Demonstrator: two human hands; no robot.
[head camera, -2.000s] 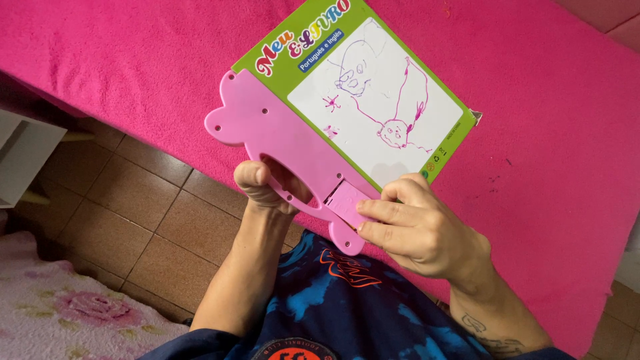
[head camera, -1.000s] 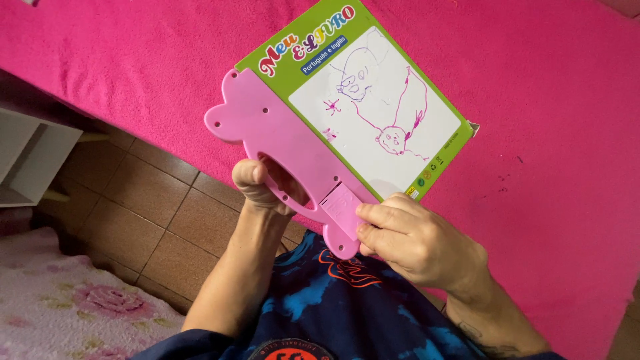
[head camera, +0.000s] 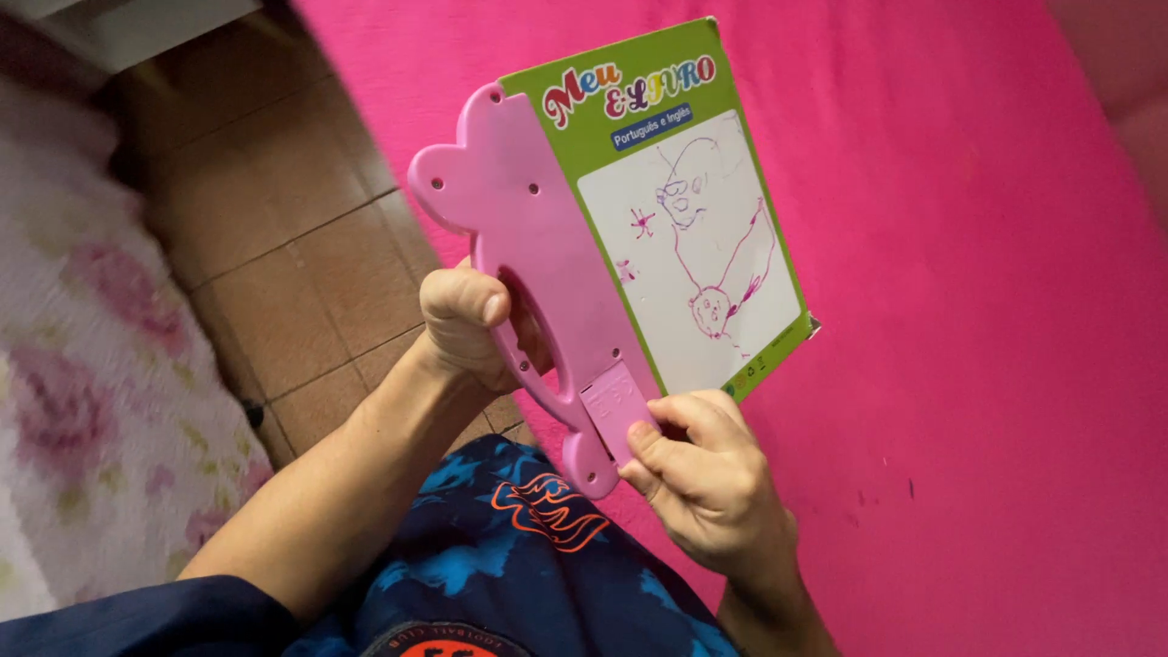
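Note:
A children's electronic book (head camera: 566, 155) with a pink plastic spine and a green-bordered back cover is held tilted in front of me. Marker drawings cover its white panel (head camera: 730, 265). My left hand (head camera: 474, 328) is closed around the handle, thumb over the front and fingers through the opening. My right hand (head camera: 712, 465) has its thumb and fingers at the edge of the pink battery compartment cover (head camera: 620, 406), near the spine's lower end. The cover sits slightly askew, with a dark gap along its left edge. Some right fingertips are hidden.
Bright pink fabric (head camera: 931, 383) lies beneath and beyond the book. Brown floor tiles (head camera: 274, 301) show at left, beside a floral plush blanket (head camera: 91, 392). A white piece of furniture (head camera: 128, 27) stands at the upper left. My patterned clothing (head camera: 511, 566) is close below the book.
The book has turned more upright in view, with both hands still on it. The view itself has shifted. My right fingers remain at the compartment cover.

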